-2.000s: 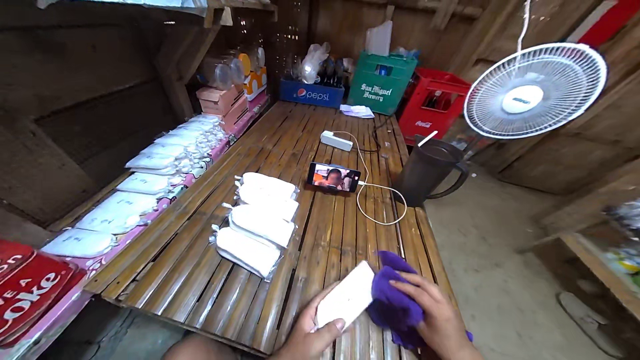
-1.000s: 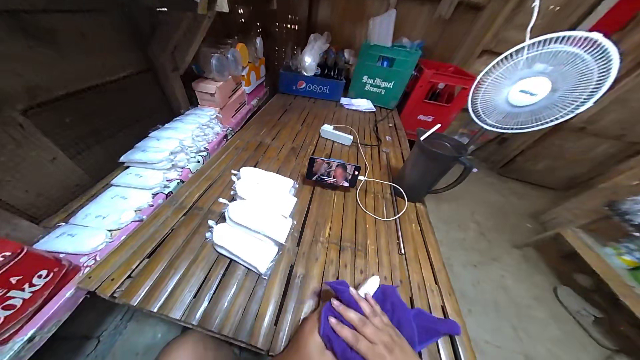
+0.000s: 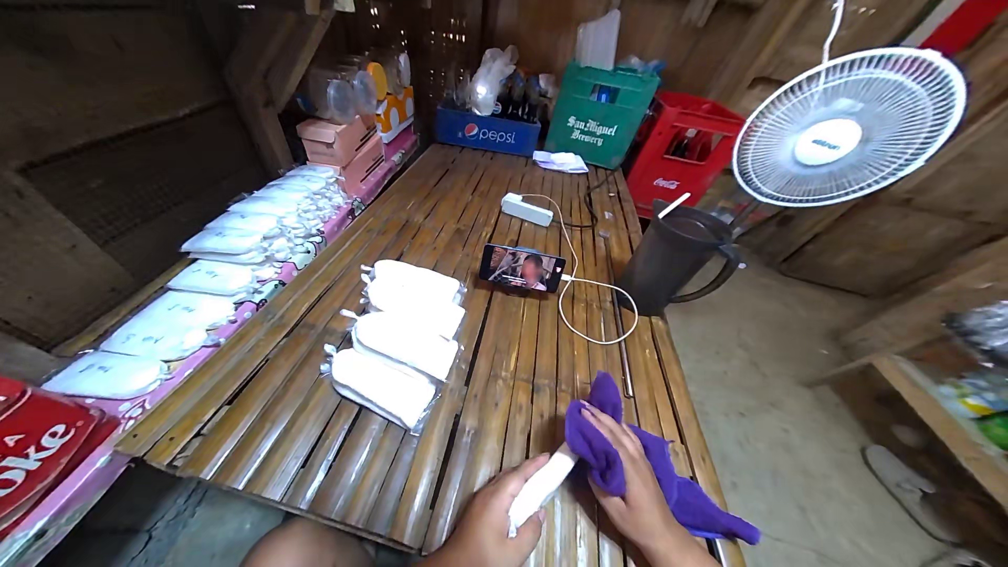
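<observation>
My left hand (image 3: pixel 494 516) grips a white filled plastic bag (image 3: pixel 542 490) near the front edge of the bamboo table (image 3: pixel 480 394). My right hand (image 3: pixel 630 480) holds a purple cloth (image 3: pixel 693 504) bunched against the far end of that bag; part of the cloth trails to the right over the table edge. Left of my hands lie several similar white filled bags with knotted ends, the nearest pile (image 3: pixel 382 386) closest to me. Beyond my hands a phone (image 3: pixel 522 268) stands propped sideways with a lit screen, a white cable (image 3: pixel 561 307) plugged into it.
A white power strip (image 3: pixel 527 210) lies behind the phone. A dark pitcher (image 3: pixel 669 260) stands at the right edge, near a white fan (image 3: pixel 850 126). Blue (image 3: pixel 488 131), green (image 3: pixel 600 118) and red (image 3: pixel 685 150) crates are at the back. More white bags (image 3: pixel 209 277) line the left bench.
The white bag, mostly covered by the cloth a second ago, shows again between my hands. My right hand has shifted forward with the cloth, which now wraps the bag's far end.
</observation>
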